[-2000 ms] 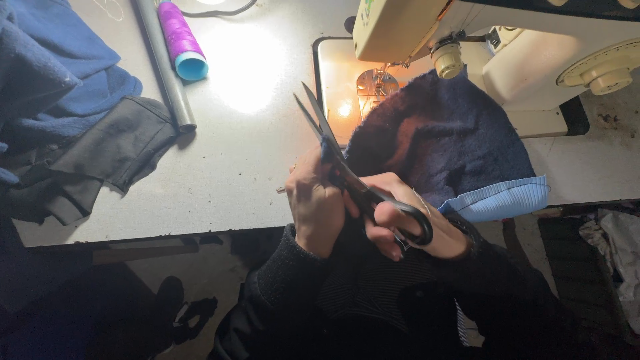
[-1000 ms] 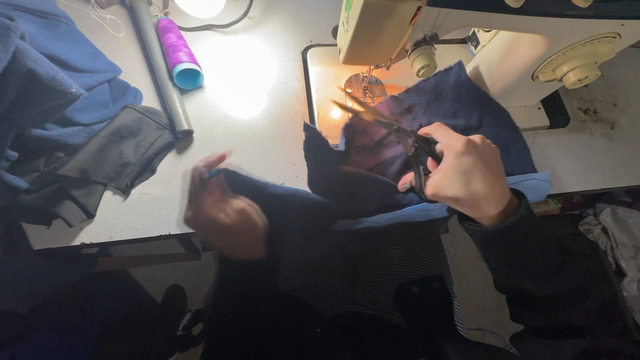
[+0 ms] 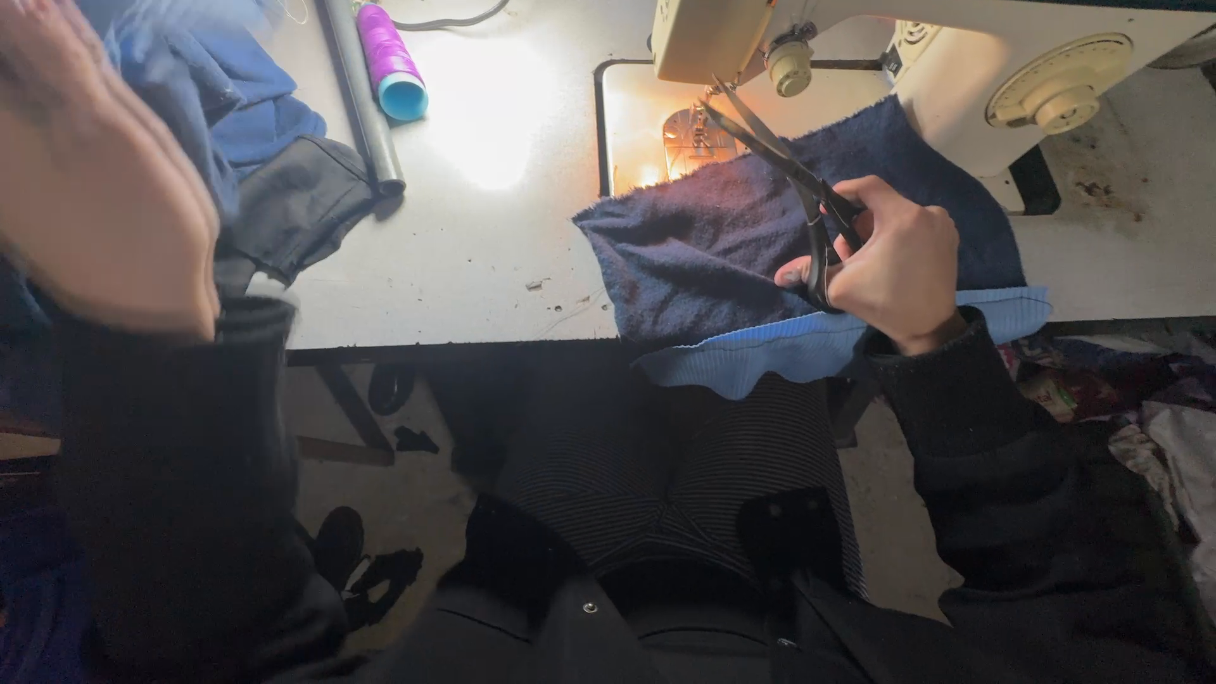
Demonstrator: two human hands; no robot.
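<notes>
My right hand [image 3: 898, 261] grips black-handled scissors [image 3: 822, 214] by their loops, the blades slightly apart and pointing up-left toward the sewing machine's needle area. Under the scissors lies a navy fleece piece [image 3: 703, 247] with a light blue ribbed band [image 3: 769, 351] along its near edge, which hangs over the table's edge. My left hand [image 3: 104, 180] is raised at the upper left, blurred and near the camera, over the blue cloth pile [image 3: 256, 104]. Its fingertips are cut off by the frame, so whether it holds anything cannot be told.
The sewing machine [image 3: 712, 38] stands at the upper right, its lamp lit by the needle plate. A purple thread cone [image 3: 389, 57] and a grey tube [image 3: 361, 104] lie left of it. Black cloth [image 3: 299, 204] lies beside the tube. More fabric [image 3: 1178, 446] is at the lower right.
My left hand has moved from the fleece to the upper left. My right hand keeps the scissors, which were near my left hand two seconds ago. The fleece now lies more spread out.
</notes>
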